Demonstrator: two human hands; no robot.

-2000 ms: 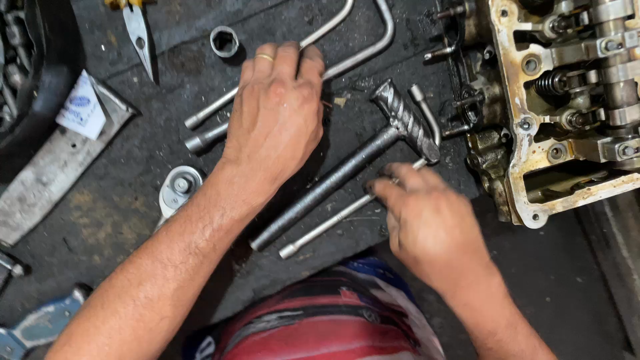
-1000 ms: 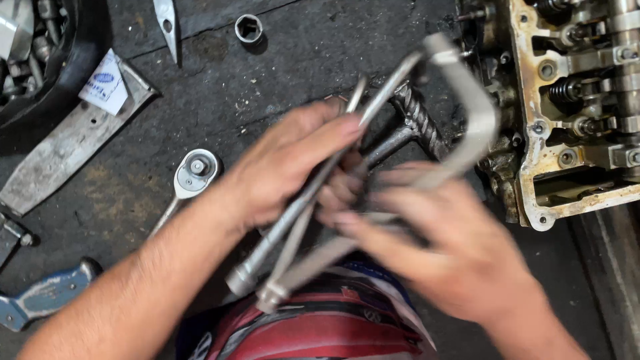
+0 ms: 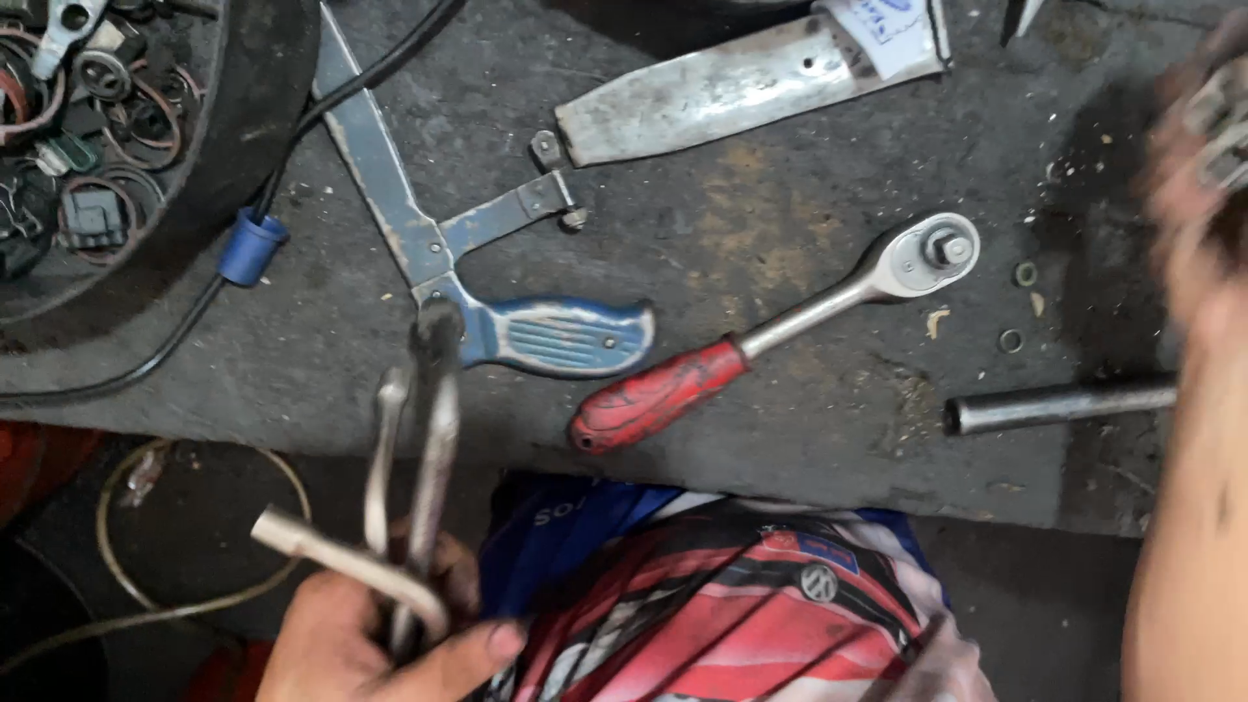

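My left hand (image 3: 366,634) is at the lower left, past the bench edge, closed around several bent metal socket wrenches (image 3: 429,478); their ends stick up and out, blurred. My right hand (image 3: 1189,195) is cut off by the right edge and blurred, against a shiny metal thing that I cannot make out. Under my right forearm lies a steel bar (image 3: 1063,405), its hollow-looking end pointing left. A ratchet with a red handle (image 3: 663,395) lies at the middle of the bench, its square drive facing up. Left of it lies a blue metal tool with a ribbed grip (image 3: 575,336).
A round black tub (image 3: 258,127) of rings, connectors and small parts is at the upper left. A black cable with a blue fitting (image 3: 252,247) crosses the bench. A flat metal piece (image 3: 702,97) with a paper lies at the top. Small rings (image 3: 1010,340) lie near the bar.
The view has swung left. The bent wrenches, flat on the bench two seconds ago and in front of me with both hands at them one second ago, are now at the lower left. My hands have moved apart.
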